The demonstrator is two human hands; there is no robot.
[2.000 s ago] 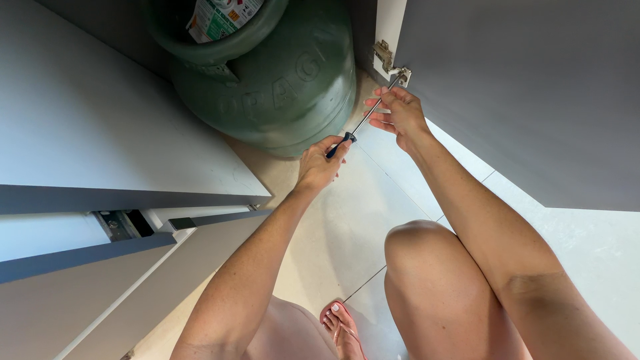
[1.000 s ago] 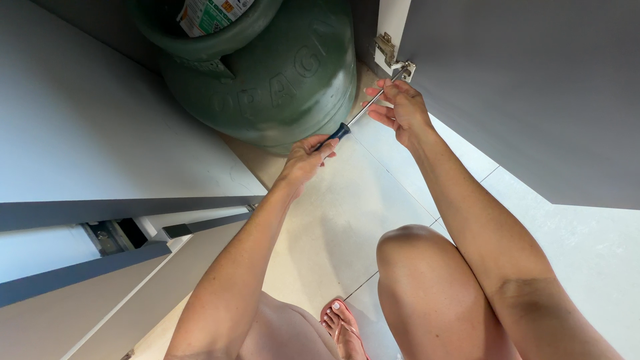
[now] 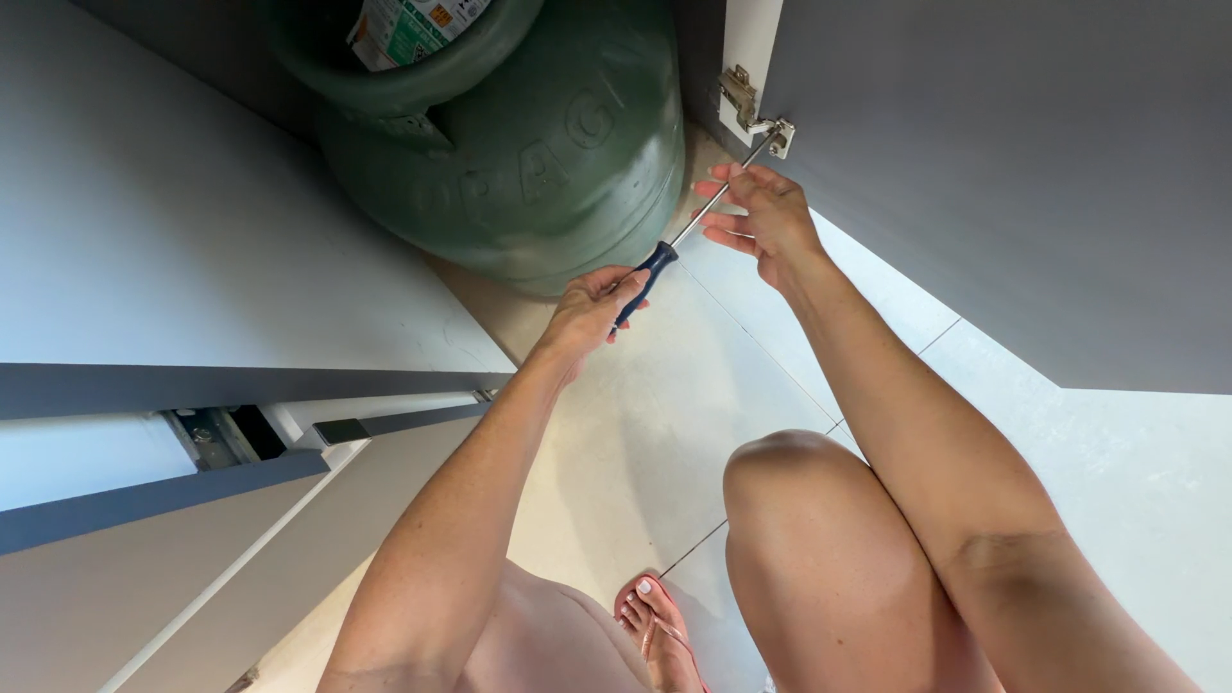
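My left hand [image 3: 599, 310] is closed around the dark blue handle of a long screwdriver [image 3: 654, 267]. The shaft slants up and right, and its tip meets the metal cup of a cabinet hinge [image 3: 782, 138] on a grey door [image 3: 1001, 192]. My right hand [image 3: 760, 217] steadies the shaft near the tip between thumb and a finger, the other fingers spread. The hinge arm [image 3: 738, 94] is joined to the white edge of a cabinet panel. Whether the tip sits in a screw head is too small to tell.
A green gas cylinder [image 3: 539, 154] stands in the cabinet at the upper left. A pale cabinet panel [image 3: 221, 221] and a partly open drawer front [image 3: 241, 539] with a metal runner [image 3: 217, 438] are at left. Pale tiles [image 3: 674, 423] cover the floor; my sandalled foot [image 3: 659, 616] rests there.
My left hand has shifted slightly on the screwdriver handle, its grip turned. My right hand stays at the shaft, and the tip remains at the hinge.
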